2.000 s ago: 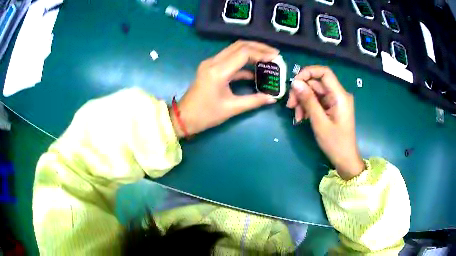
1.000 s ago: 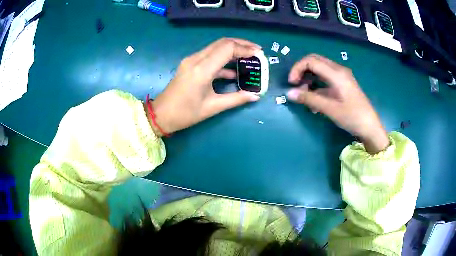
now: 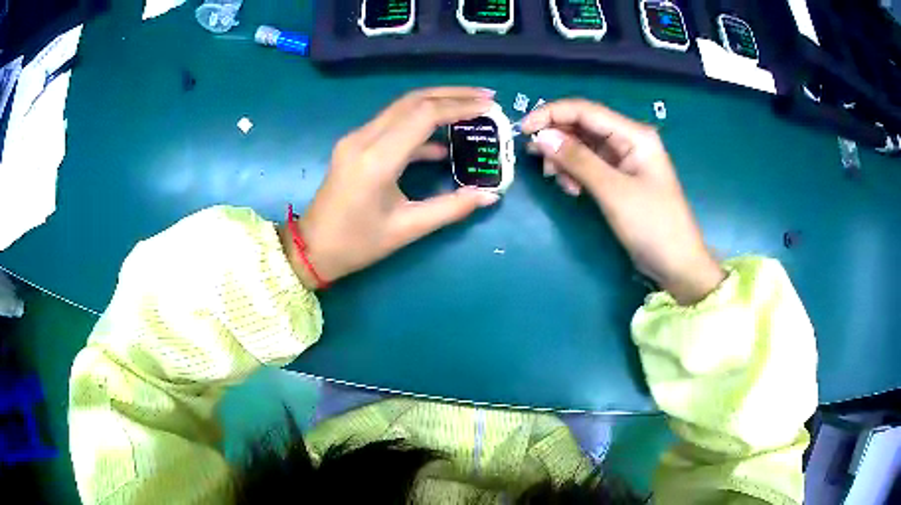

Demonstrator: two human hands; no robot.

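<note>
A white-rimmed smartwatch unit (image 3: 478, 154) without straps shows white and green text lines on its black screen. My left hand (image 3: 380, 182) holds it by its top and bottom edges, fingers above and thumb below, over the green mat. My right hand (image 3: 617, 173) is just right of the case. Its thumb and index finger pinch a tiny pale piece (image 3: 518, 128) at the upper right side of the case. I cannot tell whether the piece touches the case or enters it.
A black foam tray (image 3: 435, 49) with several lit watches and a white label (image 3: 736, 65) lies at the back. Small white squares (image 3: 245, 124) lie on the green mat (image 3: 445, 316). A blue-capped tube (image 3: 283, 39) is beside the tray. White paper (image 3: 38, 138) lies at left.
My right hand has moved from a spot away from the watch back to the case's side, now with a tiny piece at its fingertips. The view has shifted slightly. My left hand still holds the watch.
</note>
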